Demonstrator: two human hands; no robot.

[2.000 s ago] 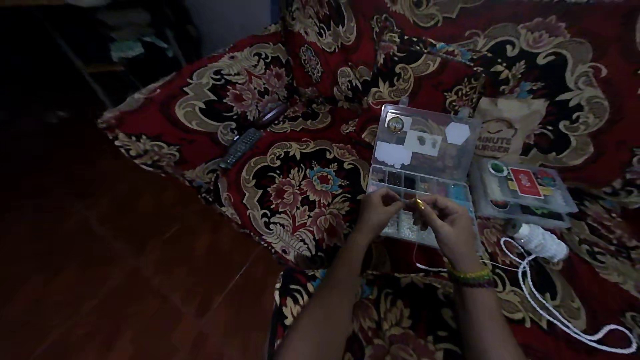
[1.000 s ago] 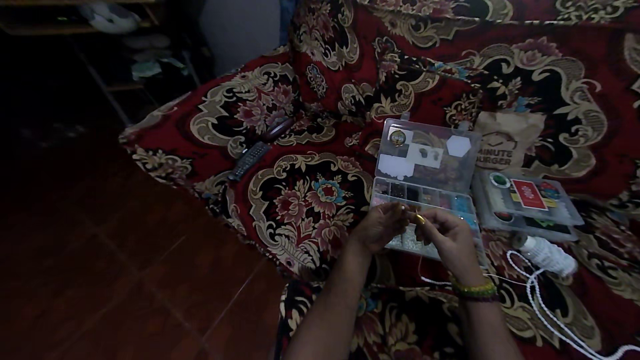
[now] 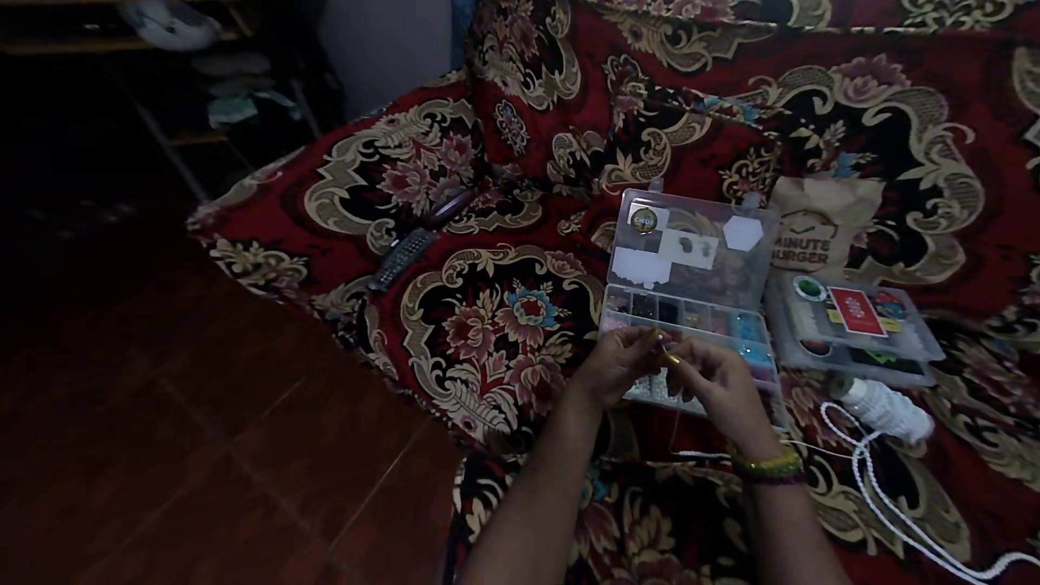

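Note:
My left hand [image 3: 621,364] and my right hand [image 3: 708,380] meet fingertip to fingertip over an open clear plastic compartment box [image 3: 689,299]. Something small and thin is pinched between them, too small to name. A thin thread [image 3: 674,431] hangs below the fingers. Beads in several colours, blue [image 3: 749,329] and white [image 3: 656,386] among them, fill the box's compartments, partly hidden by my hands. Beaded bracelets [image 3: 766,465] circle my right wrist. Right of the box, a spool of white cord [image 3: 890,409] lies on its side with a length of cord loose.
A flowered red sofa cover [image 3: 520,333] lies under everything. Behind the box stands a brown paper bag [image 3: 821,223]; to the right are stacked clear plastic cases [image 3: 861,325] with a red card [image 3: 857,312]. A remote control [image 3: 402,258] lies to the left, a shelf [image 3: 122,45] beyond.
Both hands stay together over the box, their fingers slightly shifted. The box, bag and spool keep their places on the sofa.

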